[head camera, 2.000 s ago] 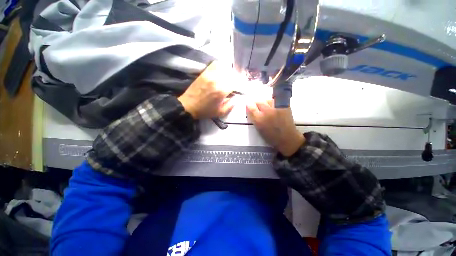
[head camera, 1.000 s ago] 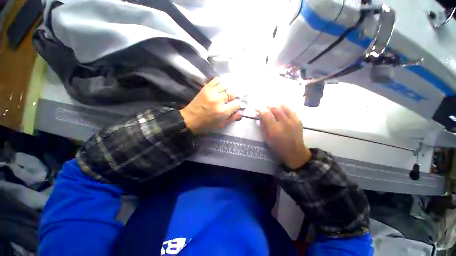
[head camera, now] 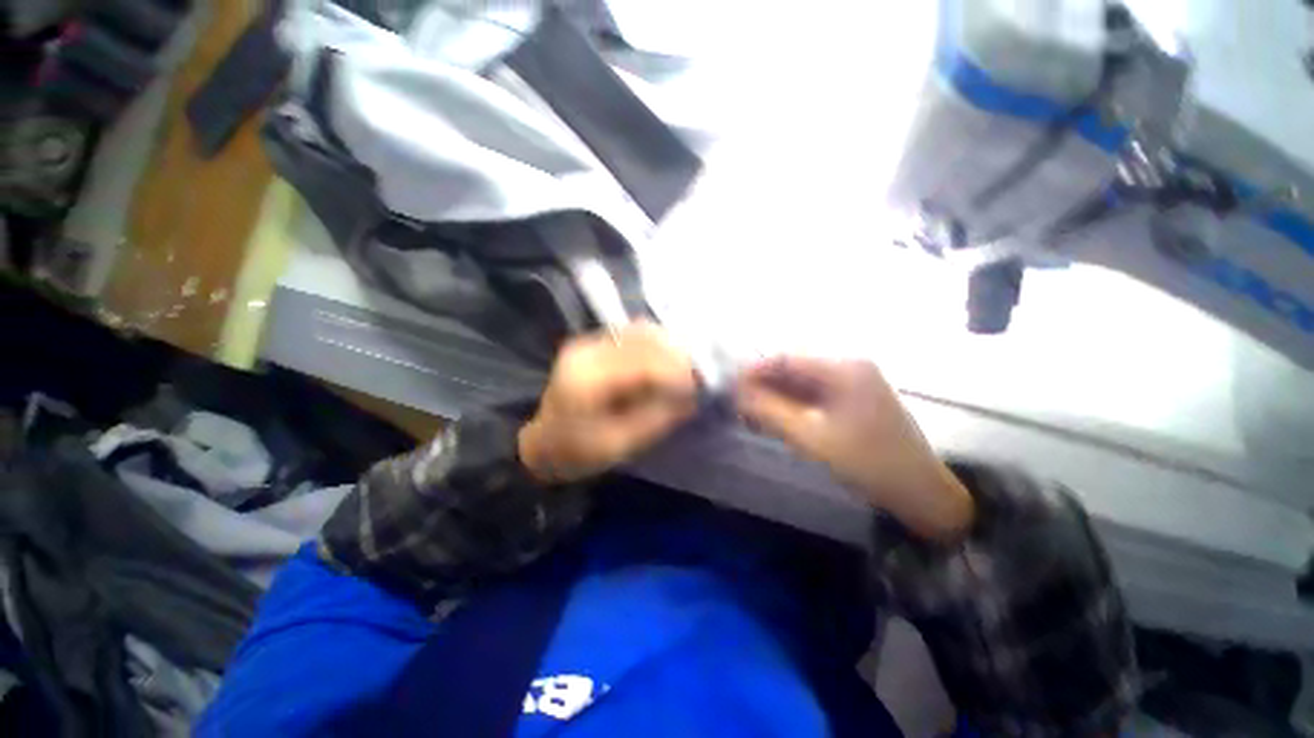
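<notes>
A dark grey and light grey garment (head camera: 447,166) lies in a loose heap left of the sewing machine's needle area, one end running to my hands. My left hand (head camera: 617,397) is closed on the garment near the table's front edge. My right hand (head camera: 829,418) is just right of it, thumb and fingertips pinched together at the small garment end between the hands. Both hands are blurred, and the fingertips hide most of what they pinch. The white and blue sewing machine (head camera: 1030,130) stands up and right of my hands; glare hides its needle.
The grey ruler strip (head camera: 389,350) runs along the table's front edge. A brown board (head camera: 195,216) with a pale yellow edge is at left. More grey cloth (head camera: 188,490) lies below left, off the table. A thin dark slot crosses the machine bed at right.
My hands have moved toward me, away from the needle, drawing the garment end to the table's front edge. The camera view has shifted, so the machine sits further right.
</notes>
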